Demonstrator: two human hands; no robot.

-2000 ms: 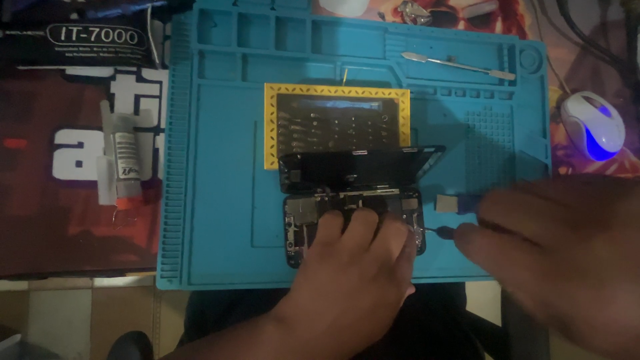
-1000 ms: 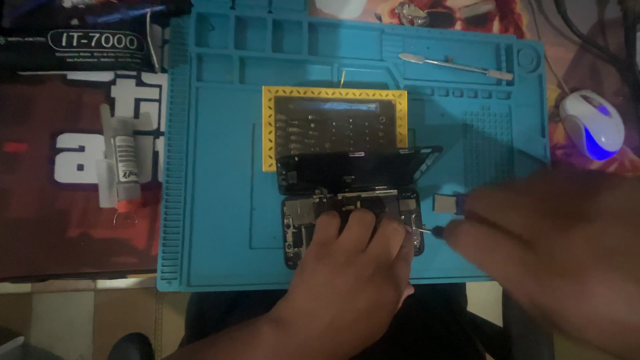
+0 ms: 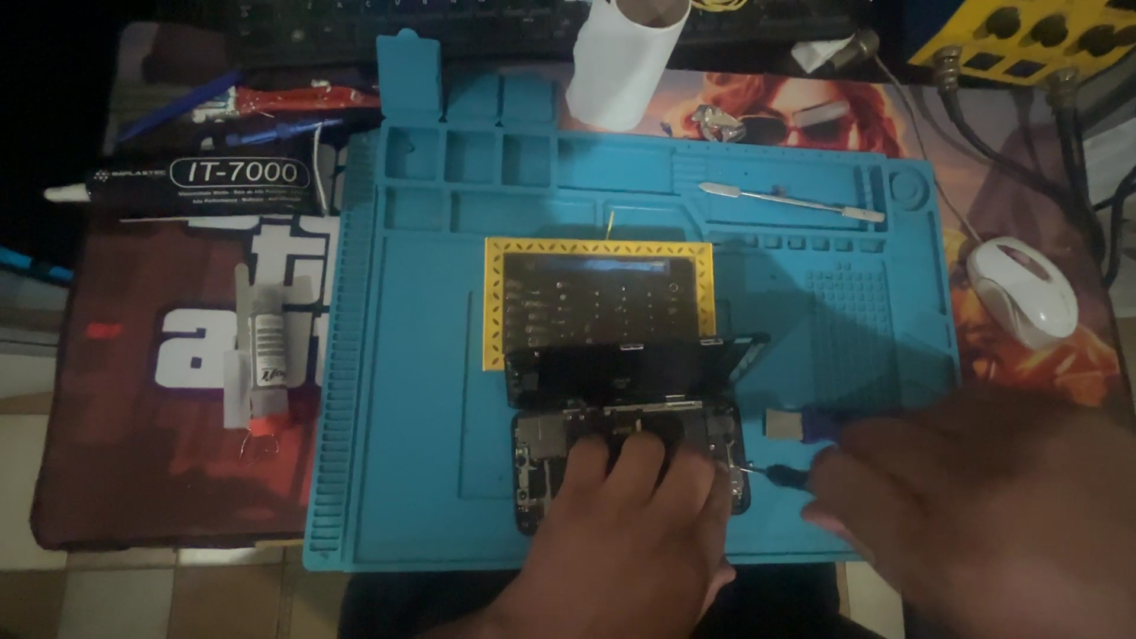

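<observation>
An opened smartphone (image 3: 532, 444) lies near the front of a blue silicone repair mat (image 3: 408, 399). Its screen assembly (image 3: 612, 373) is folded up along the far side, against a yellow-framed screw tray (image 3: 493, 302). My left hand (image 3: 630, 524) rests on the phone's inner parts, fingers spread across the middle; whether it grips anything is not visible. My right hand (image 3: 958, 506), partly blurred, holds a thin dark-handled tool (image 3: 785, 476) whose metal tip reaches the phone's right edge. Beside that hand lies a blue item with a pale end (image 3: 784, 424).
A double-ended metal spudger (image 3: 790, 202) lies on the mat's far right. Past the mat stand a white cardboard tube (image 3: 621, 71) and a keyboard (image 3: 355, 31). A white mouse (image 3: 1022, 291) is at right; a black adhesive tube (image 3: 213, 186) and a small glue tube (image 3: 268, 355) are at left.
The view has shifted, showing more of the desk's far side. Both hands remain at the phone, and the tool stays at its right edge.
</observation>
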